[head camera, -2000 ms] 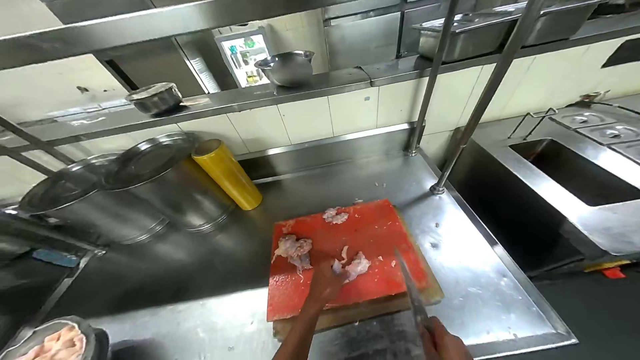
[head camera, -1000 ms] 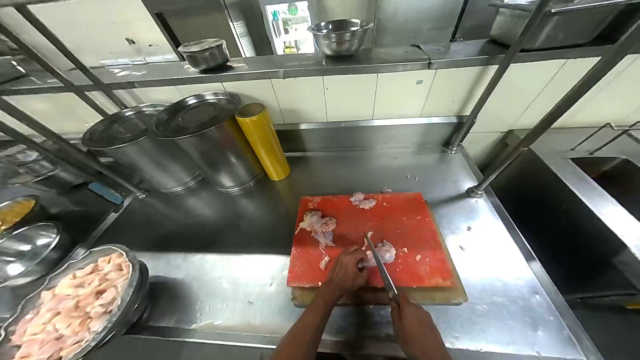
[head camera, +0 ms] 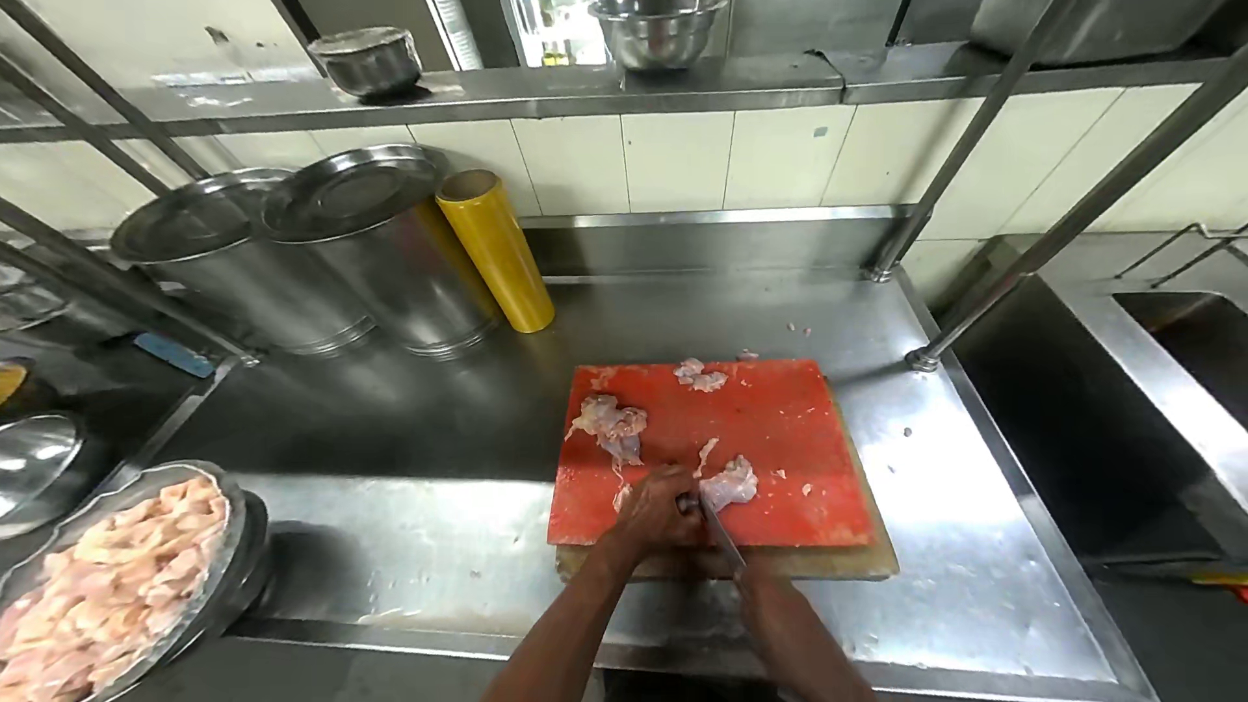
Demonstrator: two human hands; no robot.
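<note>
A red cutting board (head camera: 780, 419) lies on a wooden-looking board on the steel counter. Near its front edge my left hand (head camera: 663, 507) holds one end of a piece of raw poultry (head camera: 733, 484). My right hand (head camera: 765, 590) grips a knife (head camera: 720, 531), its blade tip at that meat, just right of my left fingers. A heap of raw poultry scraps (head camera: 609, 424) rests at the board's left, a smaller one (head camera: 699, 375) at its back edge, with small bits scattered about.
A bowl of cut raw poultry (head camera: 117, 575) stands at the front left. Two lidded steel pots (head camera: 390, 263) and a yellow cylinder (head camera: 497, 252) stand at the back left. Metal posts (head camera: 975, 146) rise at the right, and a steel shelf (head camera: 546, 96) crosses above the counter.
Two seconds ago the knife was held apart, to the right; since then my right hand has brought it to the meat beside my left hand. The view has turned left.
</note>
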